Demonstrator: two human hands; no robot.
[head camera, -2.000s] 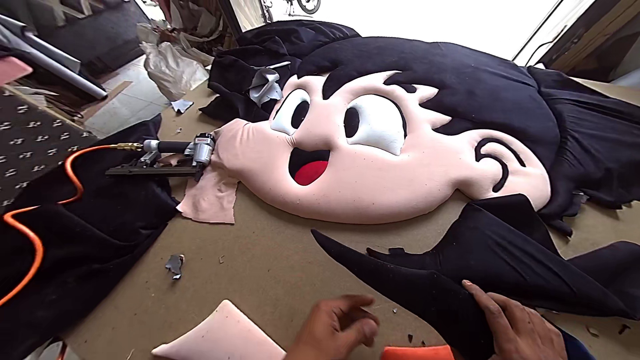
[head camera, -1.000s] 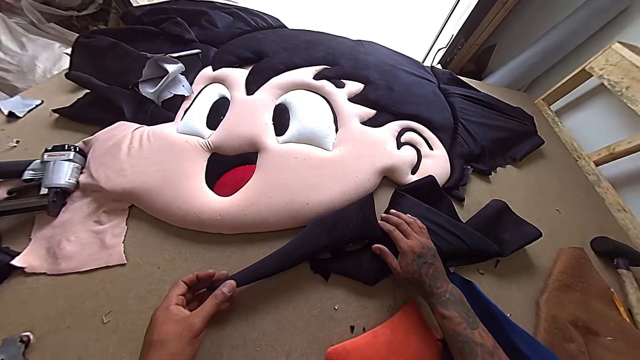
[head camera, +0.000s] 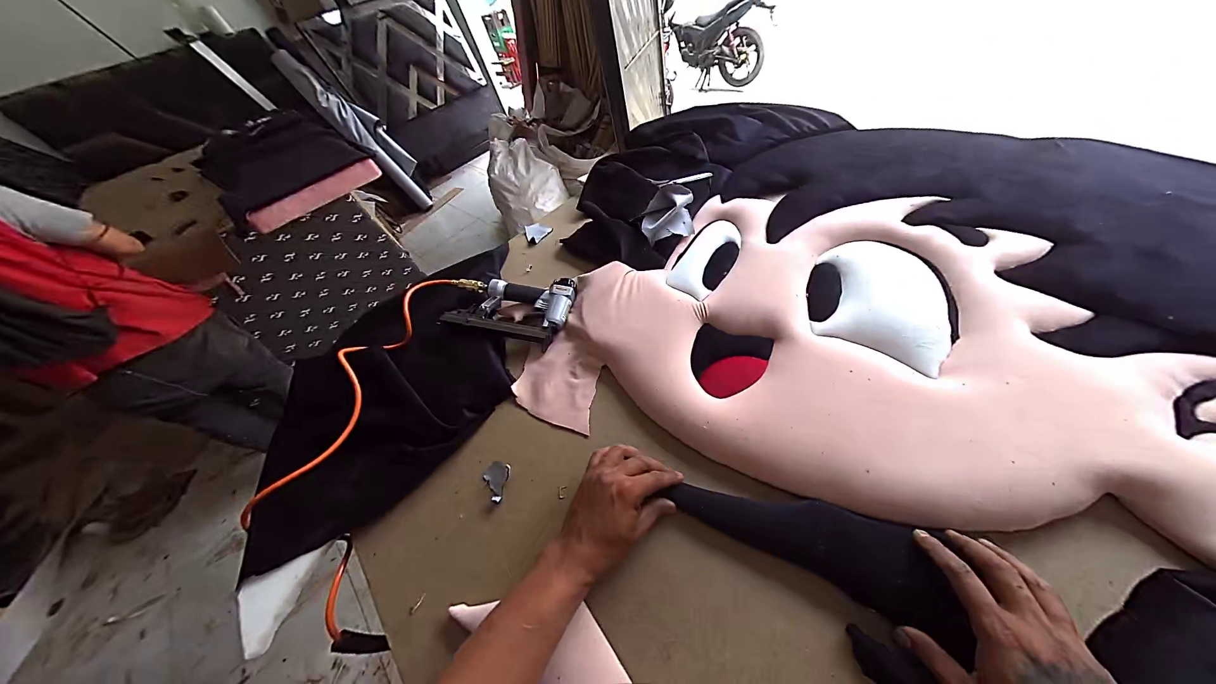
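A long tapered piece covered in black fabric lies on the brown tabletop, just below a large padded cartoon face in pink, black and white. My left hand grips its narrow tip between thumb and fingers. My right hand rests spread over its wide end, fingers apart, pressing it from above. A pneumatic stapler with an orange air hose lies left of the face, beside a loose flap of pink fabric. Under my left forearm a pale pink padded piece shows in part.
Black fabric hangs over the table's left edge. A small grey scrap lies near my left hand. A person in red stands at the far left. Behind are a white plastic bag, a stack of dark and pink padded pieces and a motorcycle outside.
My left hand, apart from the black piece two seconds ago, took its narrow tip and still holds it. My right hand stays on the wide part. The view has swung left.
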